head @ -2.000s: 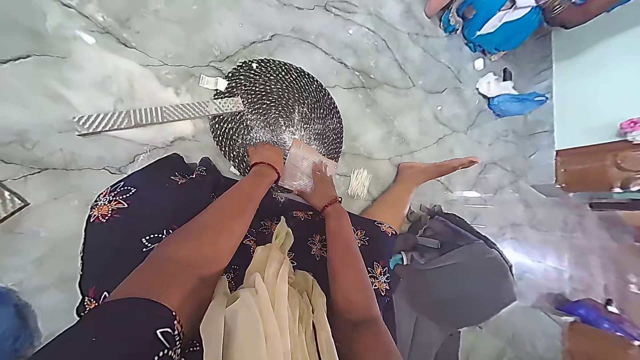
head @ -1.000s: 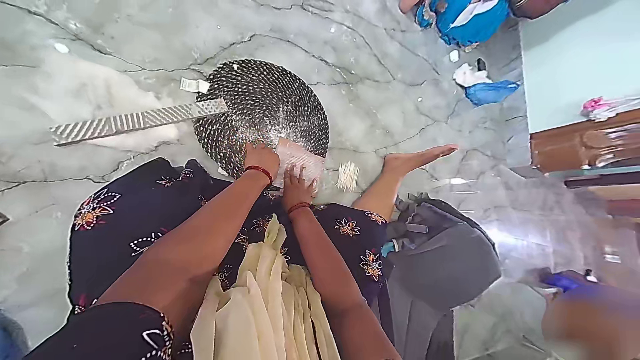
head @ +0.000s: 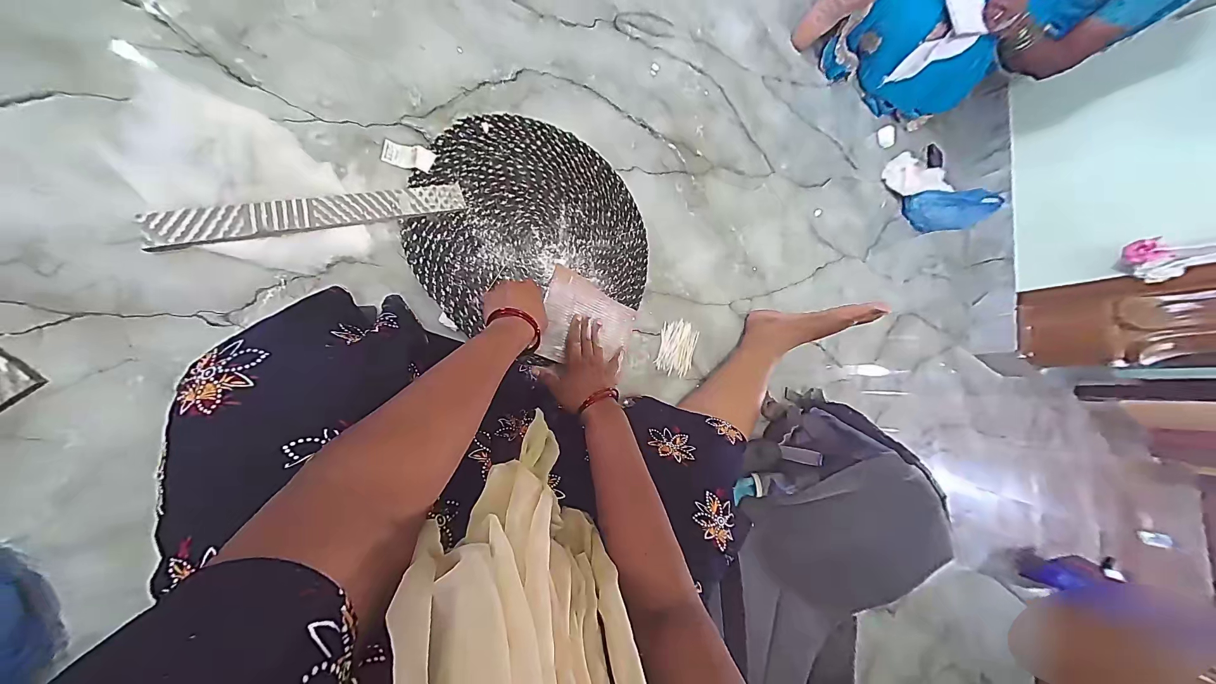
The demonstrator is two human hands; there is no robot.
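A round black-and-white woven mat (head: 570, 180) lies on the marbled floor, with white powder scattered over its lower middle. My left hand (head: 514, 302) is on the mat's lower edge, its fingertips hidden from view. Beside it, a clear plastic packet (head: 591, 302) with pale contents overlaps the mat's lower right edge. My right hand (head: 581, 366) rests on the lower part of this packet with fingers apart. A long grey strip with a striped pattern (head: 294, 217) reaches onto the mat from the left. A small bundle of thin pale sticks (head: 676, 349) lies right of the packet.
A white tag (head: 407, 155) lies at the mat's upper left. My bare foot (head: 826, 323) and a grey bag (head: 845, 513) are on the right. Farther off are a person in blue clothing (head: 926, 62), a blue-and-white cloth or bag (head: 950, 209), and a blurred person at lower right.
My right hand has shifted slightly left on the packet, closer to my left hand. My left hand stays at the mat's lower edge. A blurred person has come into view at lower right.
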